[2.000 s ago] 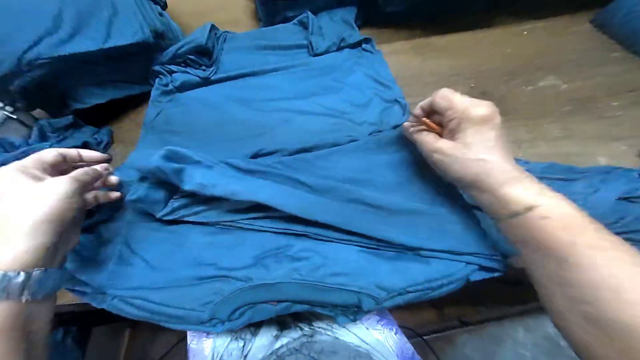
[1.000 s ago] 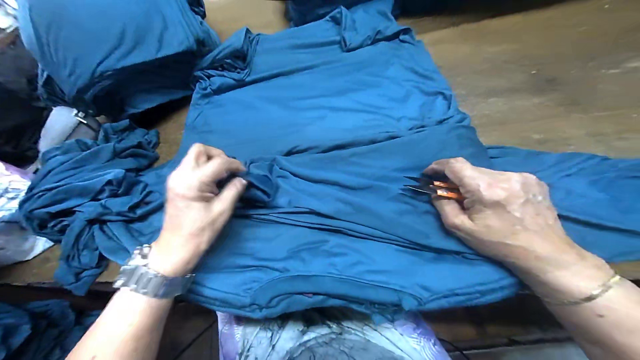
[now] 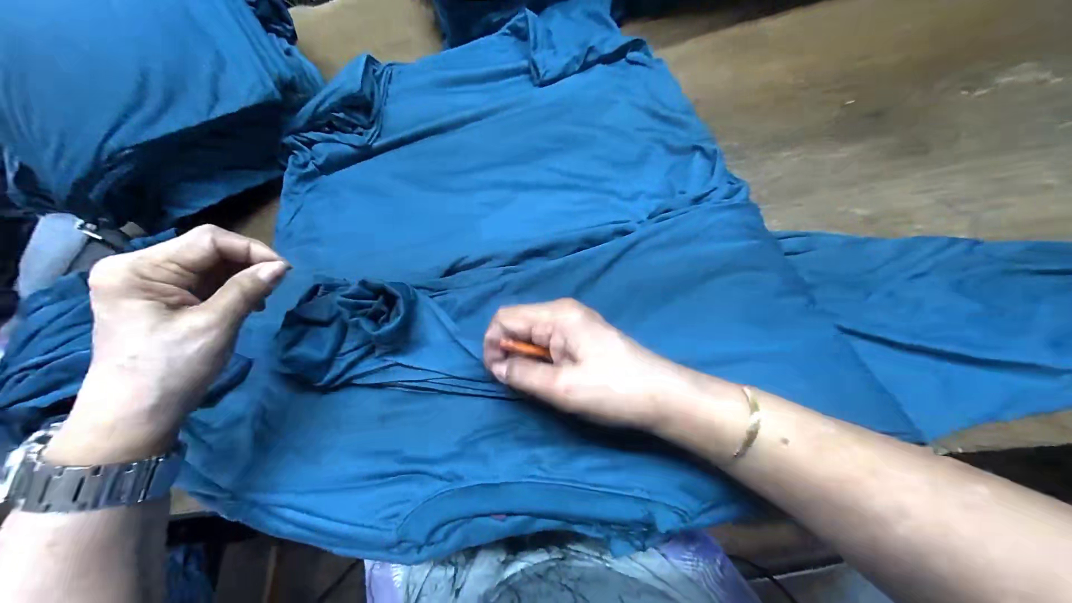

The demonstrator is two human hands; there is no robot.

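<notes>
A blue knit garment lies spread on the wooden table, its curved neckband toward me and a sleeve stretched out to the right. Near its middle a bunched cuff end of fabric sits on top. My right hand is closed around a small orange-handled tool, its blades hidden, and rests at the folded fabric right of the bunch. My left hand hovers above the garment's left side, thumb and forefinger pinched together; whether something thin is between them cannot be told. A metal watch is on the left wrist, a thin bracelet on the right.
A tall pile of blue garments stands at the back left. Crumpled blue cloth lies below it, beside a grey item with a metal buckle. The bare wooden tabletop shows at the right. Below the near edge is a plastic bag.
My left hand has lifted off the fabric and moved left. The orange-handled tool, whose blades showed one second ago, is now mostly covered by my right hand. A fabric bunch now shows between the hands.
</notes>
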